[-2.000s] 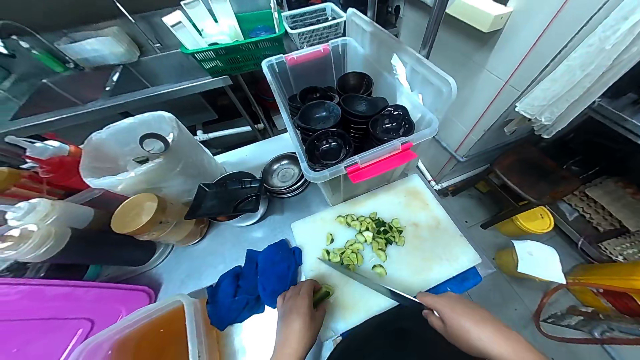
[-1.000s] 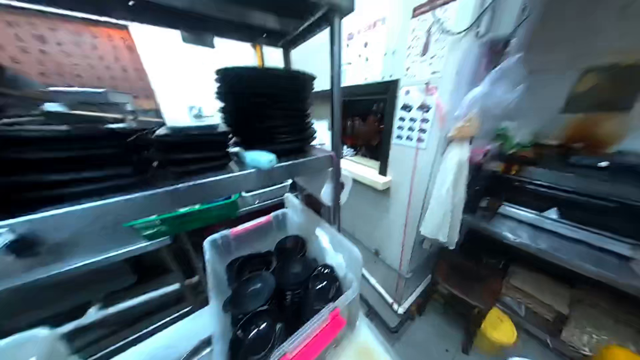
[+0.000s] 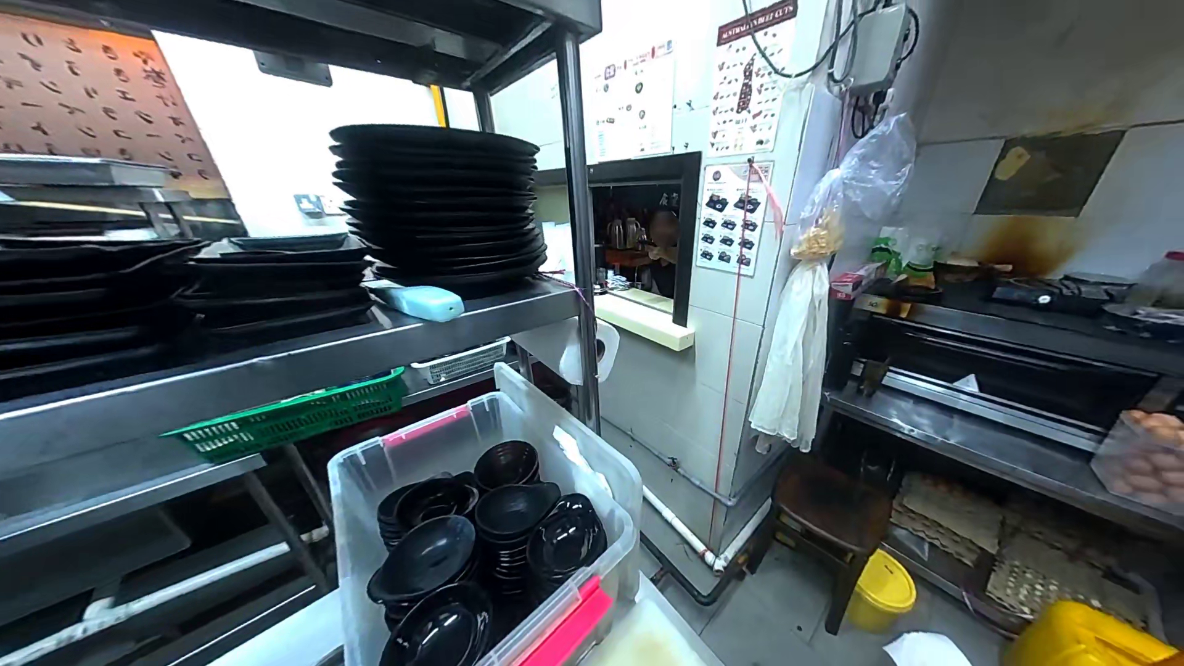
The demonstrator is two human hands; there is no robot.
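Neither of my hands is in view now, so what they hold cannot be seen. Low in the picture, a clear plastic bin (image 3: pixel 347 518) with pink latches holds stacks of black bowls (image 3: pixel 435 555). Just the far part of a white cutting board (image 3: pixel 647 638) shows beside the bin at the bottom edge. The knife and the cut green vegetable pieces are out of frame.
A steel shelf (image 3: pixel 499 319) carries stacks of black plates (image 3: pixel 439 203), with a green basket (image 3: pixel 305 412) below it. At the right stand a wooden chair (image 3: pixel 832 499), a yellow bucket (image 3: pixel 879 592) and a steel counter (image 3: pixel 980 444). A person is partly visible through the wall opening.
The view has swung up, away from the cutting board. Two seconds ago my left hand was at a green vegetable piece and my right hand held a knife; both have left the view.
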